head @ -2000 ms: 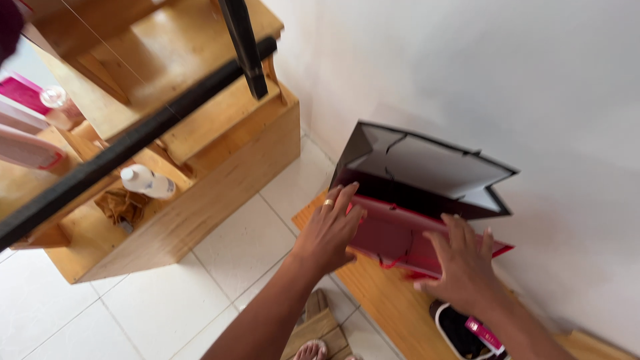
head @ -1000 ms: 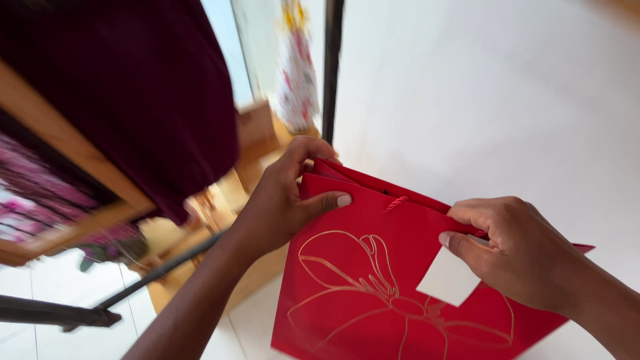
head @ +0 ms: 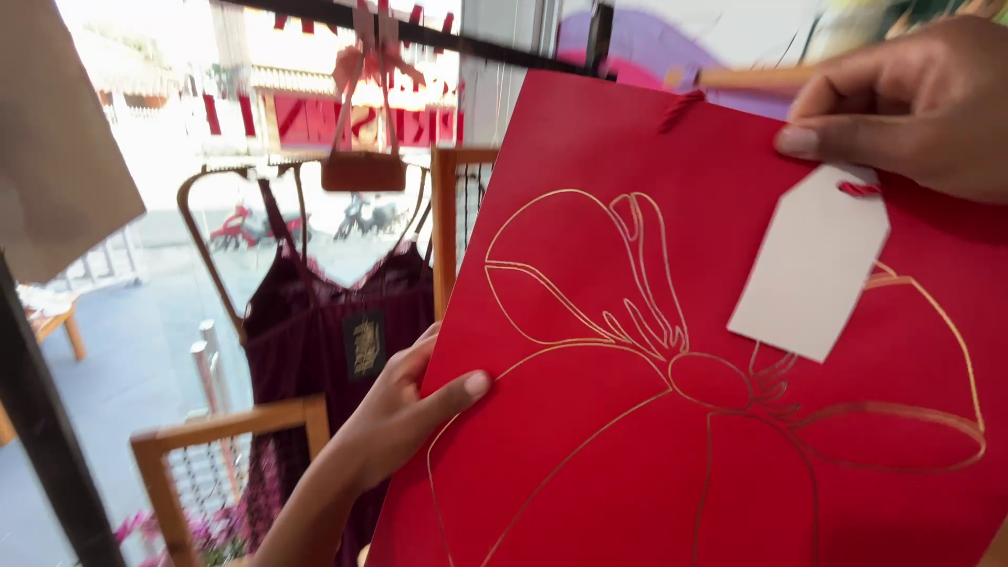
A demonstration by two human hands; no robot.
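A red paper gift bag (head: 583,441) with a gold flower outline fills the right half of the view, tilted. My left hand (head: 402,409) grips its left edge, thumb on the front face and fingers behind. At the top right, my right hand (head: 890,110) pinches the bag's upper edge between thumb and fingers. Just below that hand, a blank white tag (head: 815,264) hangs on a red cord over the bag's front. A short piece of red twisted cord handle (head: 681,110) shows at the top edge. The bag's bottom lies outside the view.
A dark purple dress (head: 315,354) with a black tag (head: 365,345) hangs left of the bag, behind my left hand. Above it hangs a small brown handbag (head: 364,172). A black metal rail (head: 472,43) crosses the top, and wooden frames (head: 228,421) stand near a window.
The red bag, low by the wall two seconds ago, is now raised in front of the window. My left hand has shifted from its top edge to its side edge. The view has swung a lot.
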